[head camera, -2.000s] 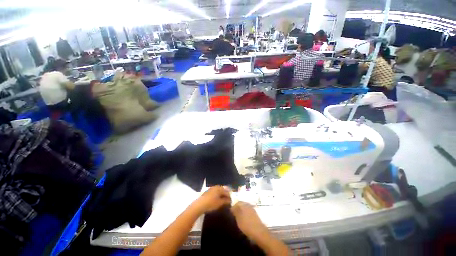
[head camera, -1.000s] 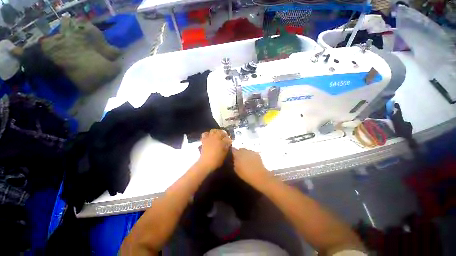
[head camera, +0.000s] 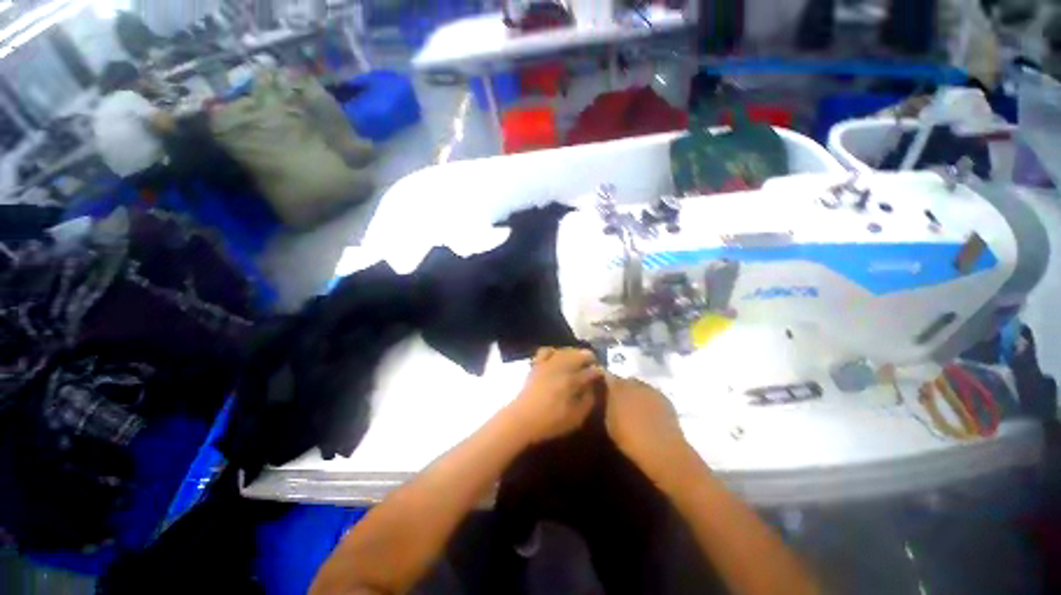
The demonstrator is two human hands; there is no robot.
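Observation:
Black garment cloth (head camera: 465,296) lies in a heap on the left of the white table and reaches the needle area (head camera: 657,314). My left hand (head camera: 564,389) and my right hand (head camera: 638,421) are close together just in front of the needle area of the white sewing machine (head camera: 791,285). Both hands are closed on black cloth that hangs down over the table's front edge toward my lap. The fingertips are blurred, and any small item between them cannot be made out.
Plaid garments (head camera: 87,401) fill a blue bin at the left. Orange and red rings (head camera: 961,401) lie at the bed's right end. A slim dark tool (head camera: 783,394) lies on the bed. A green bundle (head camera: 730,155) is behind the machine. A person in white sits far left.
The view tilted down, then back up somewhat, with blur. Both hands stay together at the front of the needle area, on the cloth. The cloth heap looks much the same.

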